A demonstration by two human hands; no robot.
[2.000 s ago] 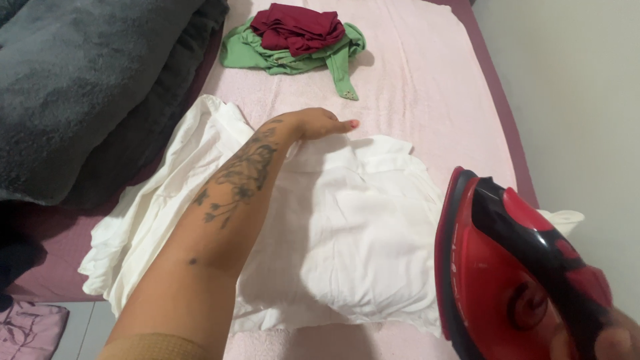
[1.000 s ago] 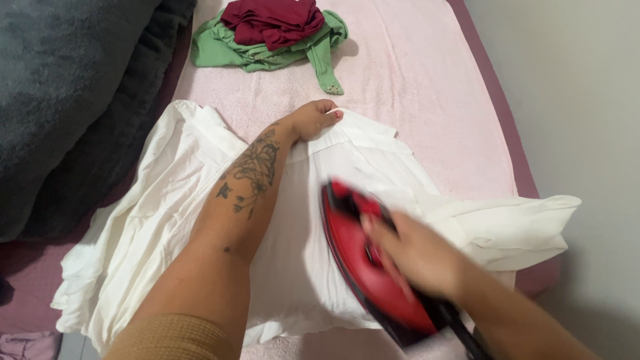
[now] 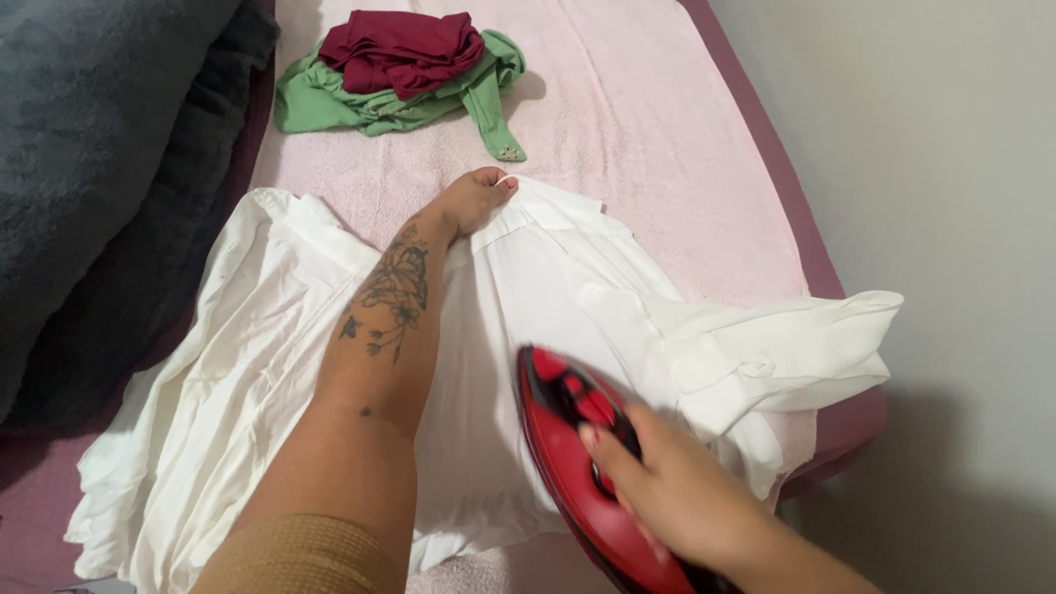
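Observation:
A white long-sleeved garment (image 3: 544,289) lies spread over a pink towel, one sleeve (image 3: 784,351) out to the right. My left hand (image 3: 483,198) pinches its upper edge between thumb and fingers, the forearm crossing over the cloth. Around the handle of a red and black clothes iron (image 3: 569,478) my right hand (image 3: 676,487) is closed. The iron's tip points up and to the left, and its body is over the middle of the garment. Its soleplate is hidden from view.
On the pink towel (image 3: 660,140) at the back lie a crumpled green garment (image 3: 322,107) and a dark red folded cloth (image 3: 404,49) on top. A dark grey plush blanket (image 3: 99,165) is heaped at left. A wall (image 3: 932,165) borders the mauve-covered bed (image 3: 850,429) at right.
Two seconds ago the iron was at the far right; it has come left over the garment. The sleeve now shows spread out at right. My left hand has stayed at the upper edge.

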